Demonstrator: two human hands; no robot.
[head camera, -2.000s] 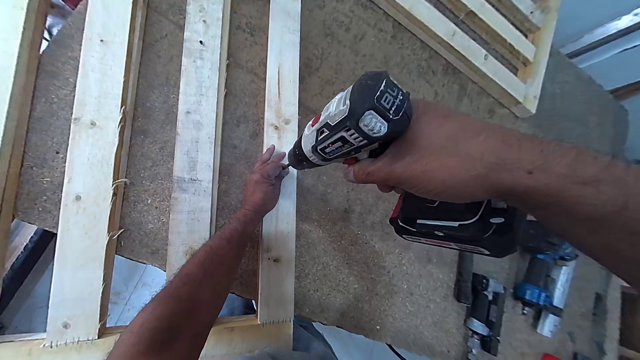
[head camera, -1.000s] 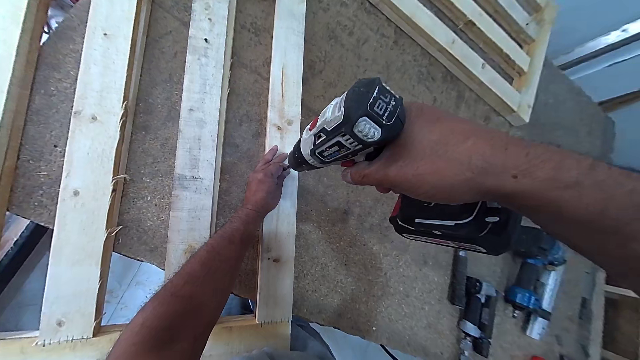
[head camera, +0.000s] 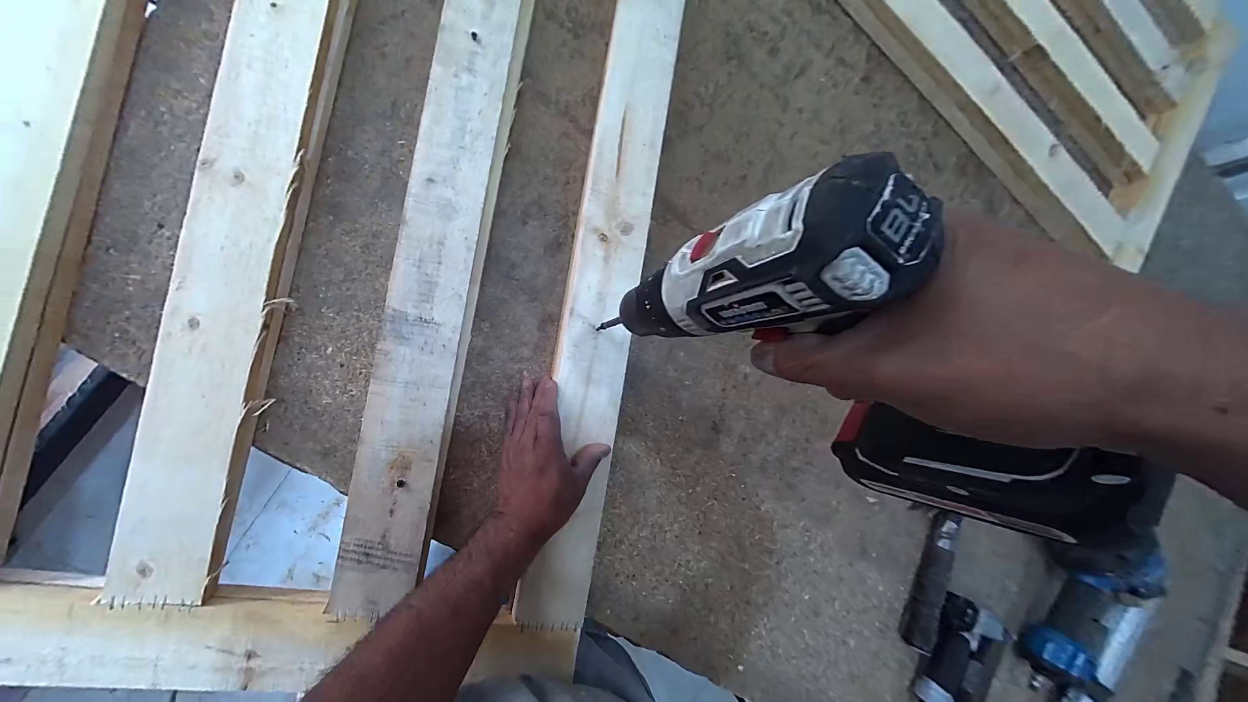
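My right hand (head camera: 994, 331) grips a cordless drill driver (head camera: 780, 263) with a black and white body and a battery at its base. The tip of its bit (head camera: 608, 324) is at the face of the rightmost wooden slat (head camera: 609, 273). My left hand (head camera: 546, 463) rests on the same slat below the bit, its fingers along the left edge and its thumb on the face. More slats lie to the left, a greyish one (head camera: 414, 322) and a paler one (head camera: 210, 292), their lower ends on a wooden crosspiece (head camera: 244, 643).
A particle board surface (head camera: 721, 487) lies under the slats. Another slatted wooden frame (head camera: 1033, 117) lies at the upper right. At the lower right are a dark air tool (head camera: 960, 643) and a blue and silver one (head camera: 1082, 634).
My left hand has moved down the slat, away from the bit, where its fingers were before. The drill stays in my right hand at about the same spot on the slat.
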